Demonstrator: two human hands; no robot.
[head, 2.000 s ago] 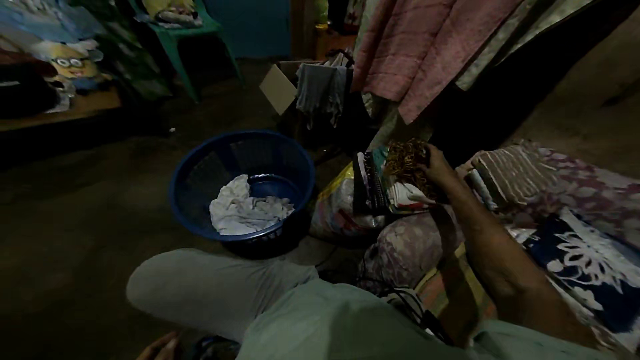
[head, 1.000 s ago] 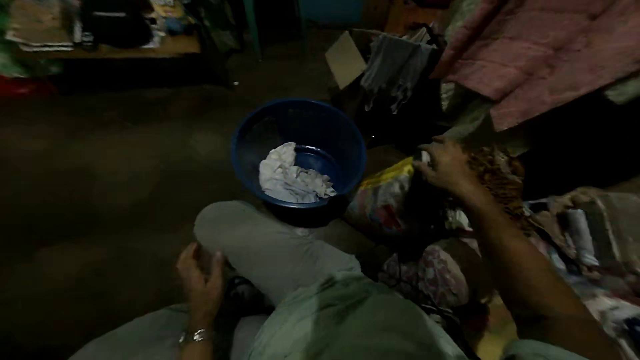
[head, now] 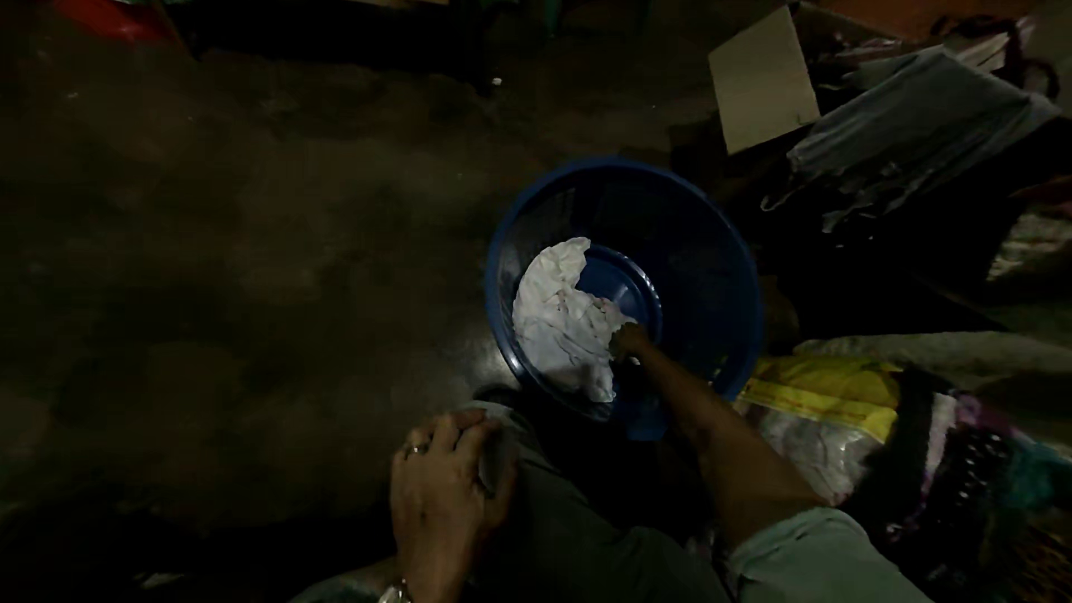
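Note:
A round blue plastic basket [head: 748, 276] stands on the floor before me, with crumpled white cloth [head: 557, 314] along the left side of its inside. My right hand [head: 630, 342] reaches down into the basket and touches the right edge of the cloth; its fingers are dark and partly hidden, so their grip is unclear. My left hand [head: 448, 477], with a ring and a wristwatch [head: 395, 593], rests on my knee [head: 502, 444] with bent fingers and holds no object that I can see.
An open cardboard box [head: 764, 82] with grey cloth [head: 909, 121] hanging over it stands at the upper right. A yellow and clear plastic bag [head: 825, 402] lies right of the basket, beside piled patterned clothes [head: 963, 477]. Something red [head: 113, 18] is at the top left.
My right hand has moved from the clothes and bag at the right into the basket. My left hand, lower beside my leg a second ago, is now on the knee. The view has tilted down.

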